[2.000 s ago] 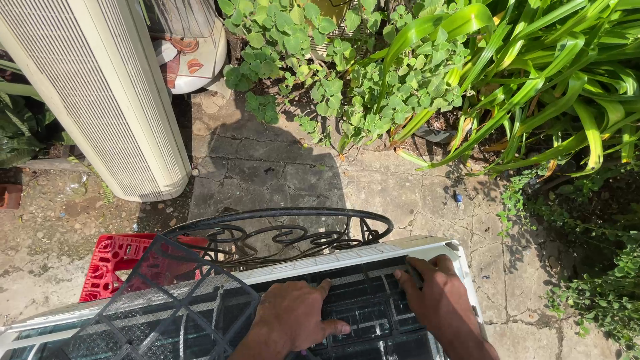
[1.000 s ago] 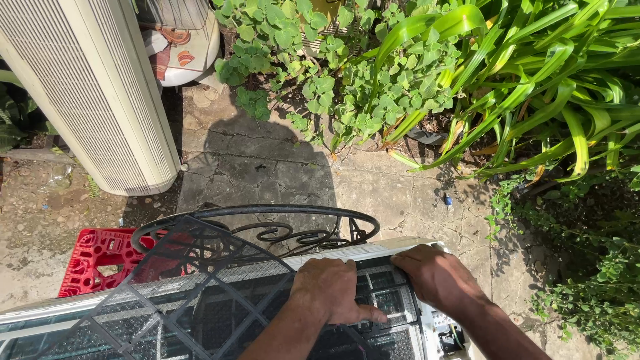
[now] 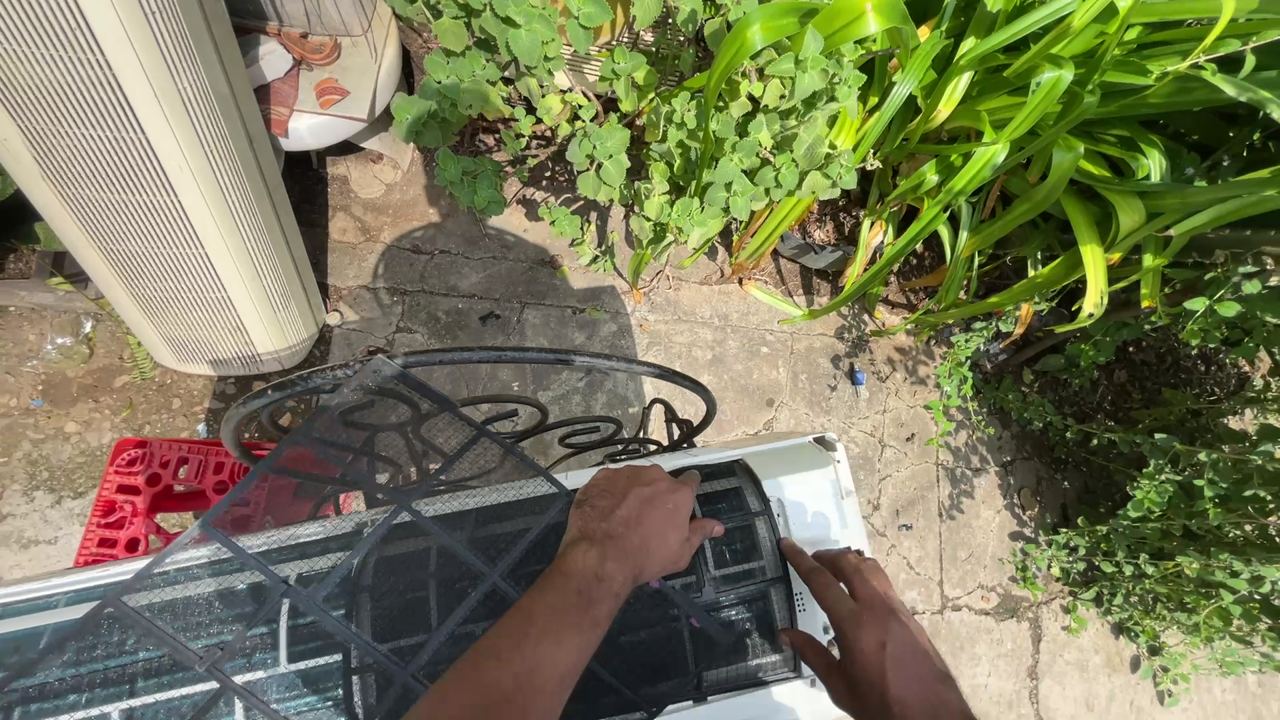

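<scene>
A white air conditioner indoor unit [image 3: 815,500] lies along the lower part of the view, its inside facing up. At its right end is a dark mesh air filter [image 3: 740,540]. My left hand [image 3: 635,525] is on the filter's upper left part, fingers curled over its top edge; whether it grips the edge is hard to tell. My right hand [image 3: 865,620] rests with spread fingertips at the filter's right edge. A second mesh filter panel [image 3: 290,570] lies tilted over the left part of the unit, its upper corner above the metal scrollwork.
Black wrought-iron scrollwork [image 3: 480,355] curves just beyond the unit. A red plastic crate [image 3: 150,490] is at the left. A long beige louvred casing [image 3: 160,170] stands upper left. Green plants [image 3: 720,140] line the far side and right. A small blue object [image 3: 858,377] lies on the paving.
My right hand has moved from the filter's top right corner down to its right edge. The filter at the right end now sits closer to the unit's end than one second ago.
</scene>
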